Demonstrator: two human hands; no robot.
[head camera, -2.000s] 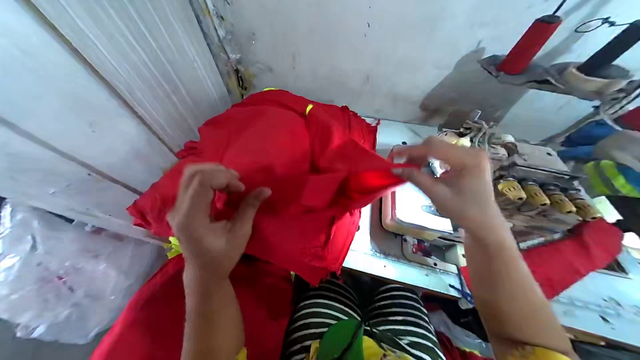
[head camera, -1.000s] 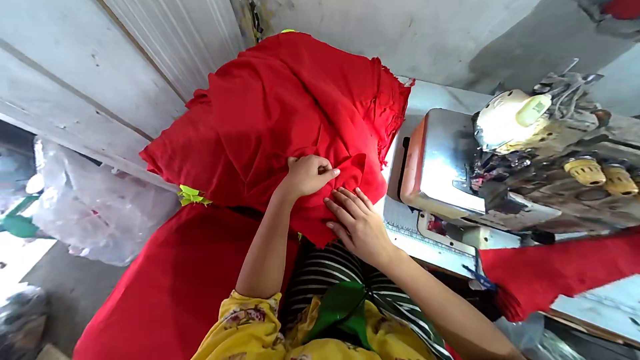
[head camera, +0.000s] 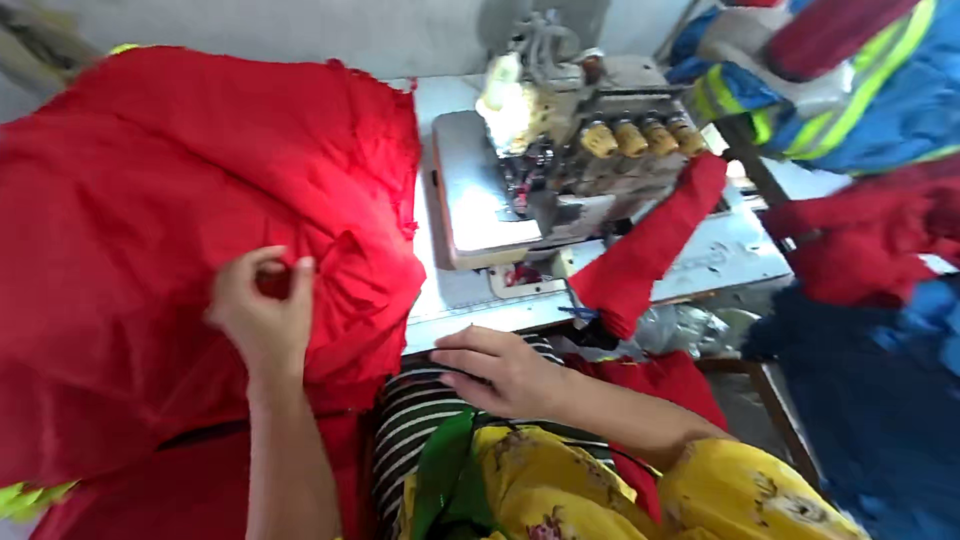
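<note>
A large heap of red fabric (head camera: 180, 172) covers the left end of the white sewing table (head camera: 480, 315). Over its front part is my left hand (head camera: 266, 307), thumb and forefinger curled near each other; whether they pinch a bit of cloth I cannot tell. My right hand (head camera: 499, 371) is above my striped lap, just off the table's front edge, fingers spread and holding nothing. Beyond it stands an overlock sewing machine (head camera: 622, 157) with its metal cover plate (head camera: 484, 187) to the left. A folded red fabric strip (head camera: 652, 247) lies against the machine's front right.
Blue garments with yellow-green reflective bands (head camera: 862, 97) are piled at the upper right, under a red thread cone (head camera: 832, 37). More red cloth (head camera: 870, 232) and dark blue cloth (head camera: 847, 405) lie at the right. Red fabric (head camera: 675, 382) hangs below the table edge.
My right hand has left the red fabric and moved right, over my lap. Two seconds ago both hands held up a red piece; that piece is no longer raised. The view has swung right.
</note>
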